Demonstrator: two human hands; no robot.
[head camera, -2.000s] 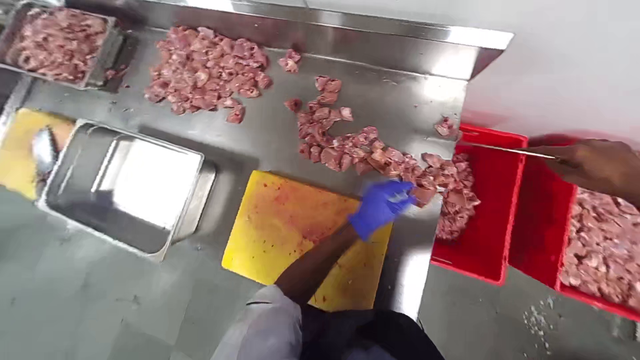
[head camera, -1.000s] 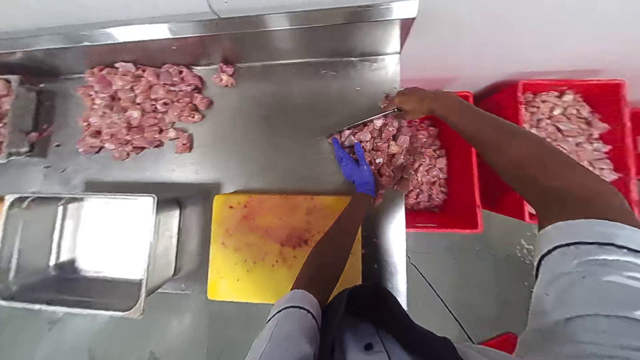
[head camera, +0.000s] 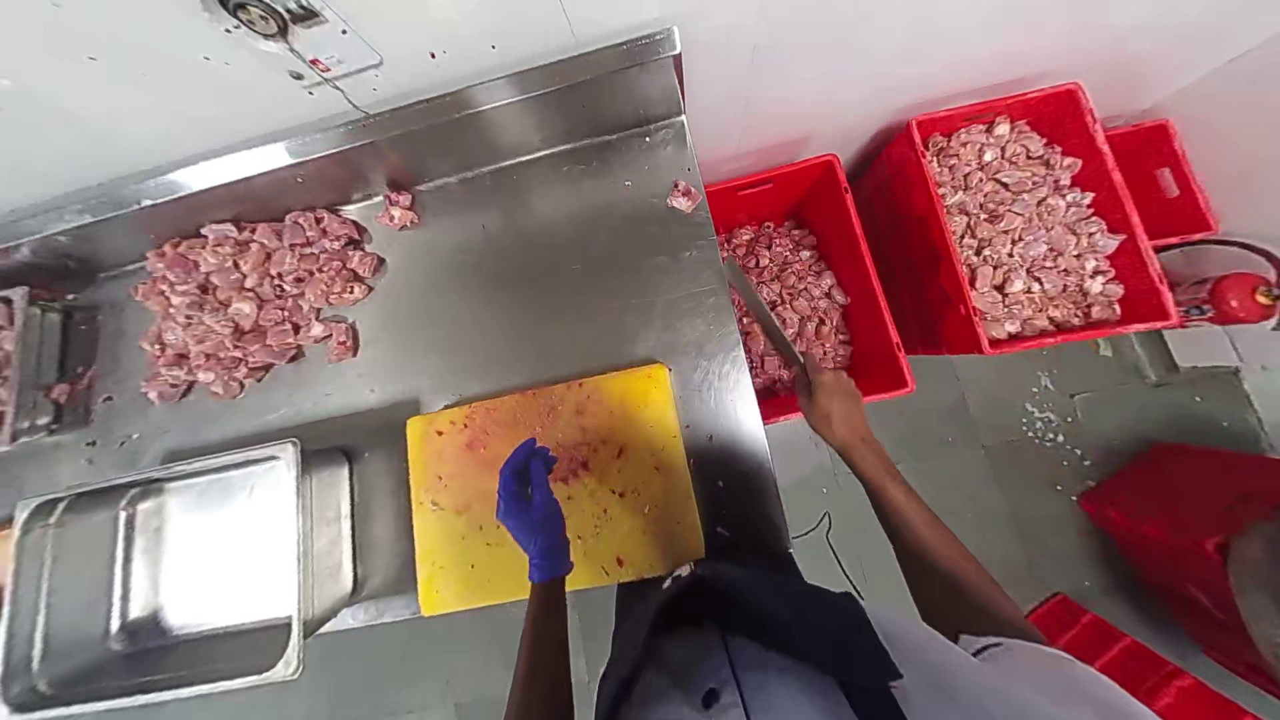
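Note:
My left hand (head camera: 534, 510), in a blue glove, is over the stained yellow cutting board (head camera: 620, 480) with its fingers bent and nothing visible in it. My bare right hand (head camera: 832, 405) grips a long-bladed knife (head camera: 764, 312), whose blade lies across the view of the near red crate (head camera: 868, 290). Cut raw meat pieces (head camera: 790, 270) lie in that crate. One meat piece (head camera: 684, 196) sits at the right end of the steel table (head camera: 520, 290). A large pile of raw meat (head camera: 250, 295) and a small clump (head camera: 398, 210) lie further left.
A deep steel pan (head camera: 290, 560) stands left of the board. Another meat-filled red crate (head camera: 1120, 230) is beyond the near one. A raised steel backsplash (head camera: 520, 125) runs along the wall. More red crates and a red cylinder (head camera: 1240, 298) are at the right.
The meat that lay under my hands at the table's right edge is gone from there. My left hand has moved back over the board; my right hand, with the knife, has moved to the near crate.

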